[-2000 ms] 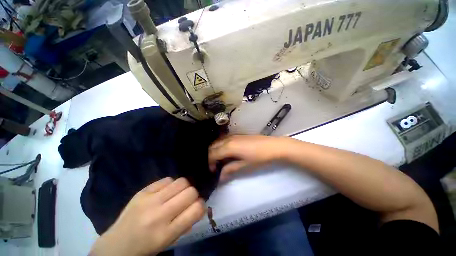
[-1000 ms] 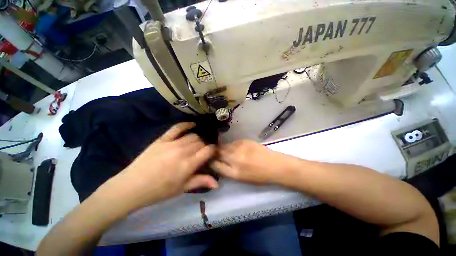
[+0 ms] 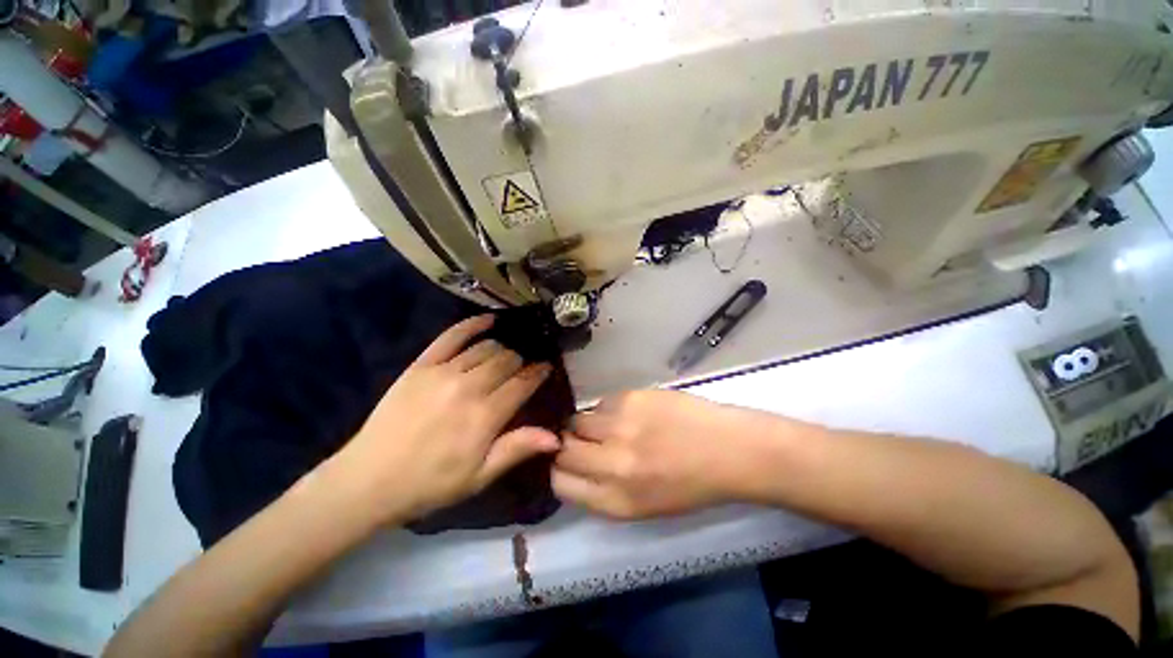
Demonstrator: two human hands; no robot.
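Observation:
The black garment (image 3: pixel 296 347) lies bunched on the white table, left of and under the head of the cream sewing machine (image 3: pixel 669 116). The presser foot and needle area (image 3: pixel 556 321) is at the cloth's right edge, its detail dark. My left hand (image 3: pixel 450 418) lies on the cloth with fingers spread, pressing it just in front of the machine head; it grips nothing I can see. My right hand (image 3: pixel 630 453) pinches the garment's right edge with its fingertips, close beside my left thumb. The thread snips (image 3: pixel 720 327) lie on the machine bed right of the needle.
A long black slab (image 3: pixel 108 501) lies at the table's left. A small red item (image 3: pixel 143 269) is at the far left. A grey inset (image 3: pixel 1093 373) with white round parts is at the right. A second machine (image 3: pixel 36 482) stands at the left edge.
Over the last two seconds my left hand has moved up onto the cloth near the machine head. My right hand has shifted slightly down, toward the table's front edge.

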